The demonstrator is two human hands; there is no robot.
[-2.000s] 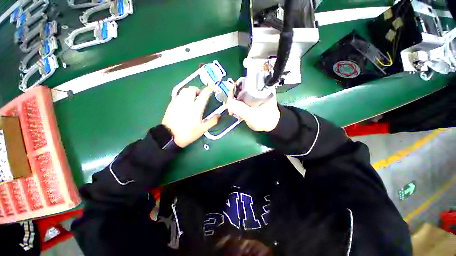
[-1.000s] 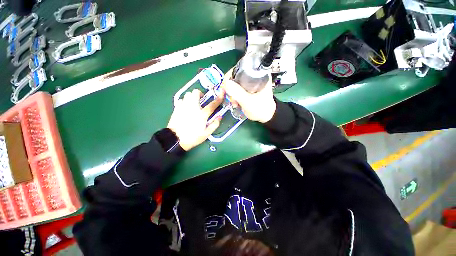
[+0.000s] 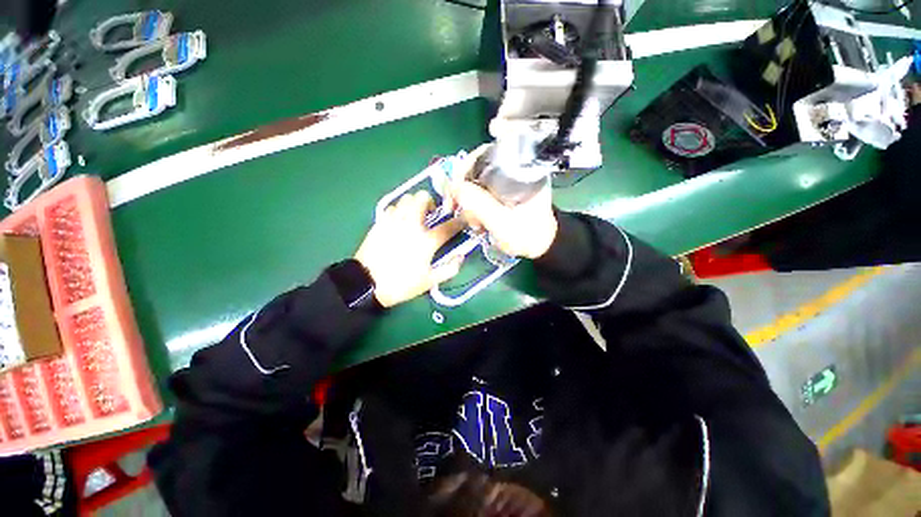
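Two white loop-shaped units [image 3: 467, 291] lie on the green bench in front of me, their blue ends partly covered by my hands. My left hand [image 3: 407, 250] rests on the units, fingers over their inner ends. My right hand [image 3: 510, 217] is closed around the grey-silver electric screwdriver [image 3: 517, 174], whose black cord rises from its rear. The screwdriver stands over the units' ends; its bit tip is hidden by my fingers.
A white screw feeder [image 3: 566, 83] stands just behind my right hand. A black fan [image 3: 689, 137] and a second feeder [image 3: 843, 106] are farther right. A salmon-red parts tray [image 3: 101, 343] holds a brown box [image 3: 30, 293] at left. More loop-shaped units [image 3: 131, 101] lie at upper left.
The two units and my left hand have shifted slightly right. My right hand stays on the screwdriver over their ends. The units at upper left have moved farther left in view.
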